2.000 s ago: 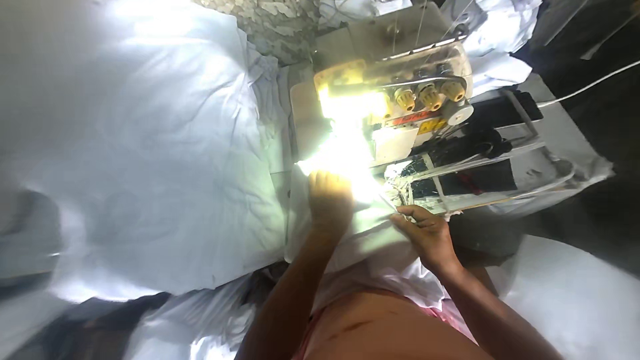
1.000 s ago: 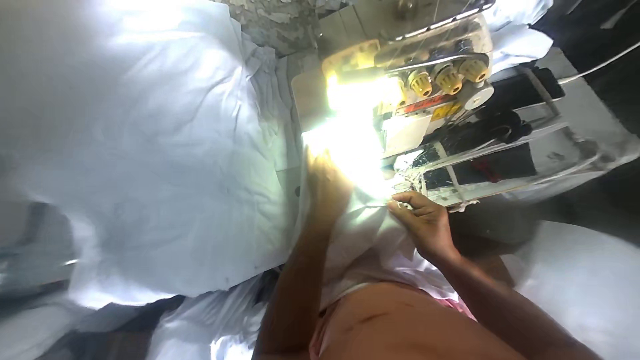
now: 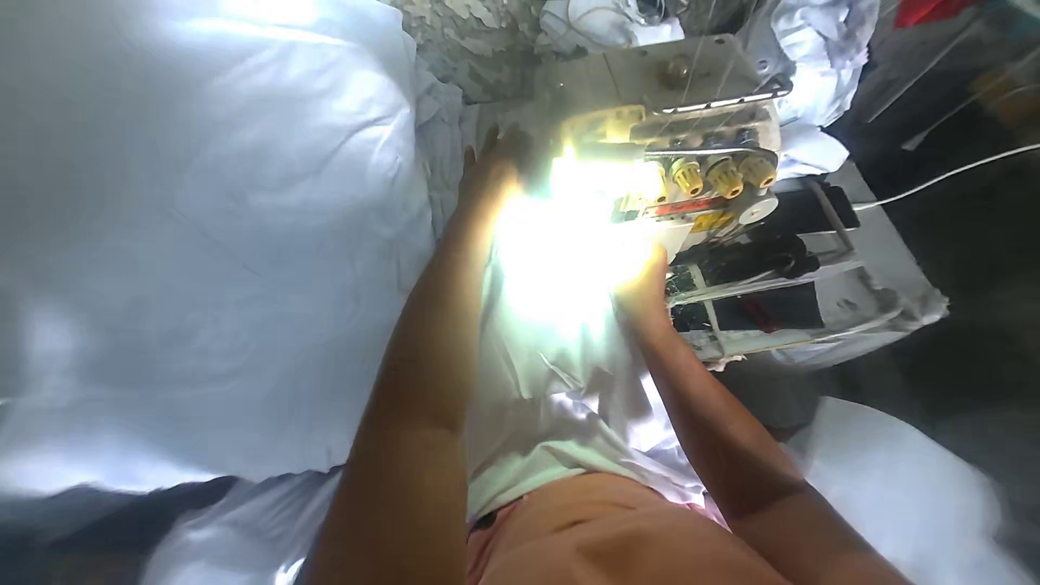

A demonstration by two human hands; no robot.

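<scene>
An overlock sewing machine (image 3: 707, 134) with yellow tension knobs stands at the upper middle, its lamp glare washing out the needle area. White fabric (image 3: 536, 382) runs from that glare down to my waist. My left hand (image 3: 494, 166) lies left of the machine head, fingers spread and pointing away from me, on or just above the work surface; nothing shows in its grasp. My right hand (image 3: 646, 280) is at the right edge of the glare, by the front of the machine. Its fingers are lost in the light, so its hold on the fabric cannot be told.
A large pile of white cloth (image 3: 219, 244) fills the left side. Right of the machine is a metal frame (image 3: 772, 284) with dark parts and a white cable (image 3: 951, 175). More white cloth (image 3: 894, 479) lies at the lower right. A rough wall or floor surface (image 3: 467, 45) shows behind.
My left hand has moved forward, away from my body, to beside the machine head. My right hand has gone forward from the fabric edge into the glare.
</scene>
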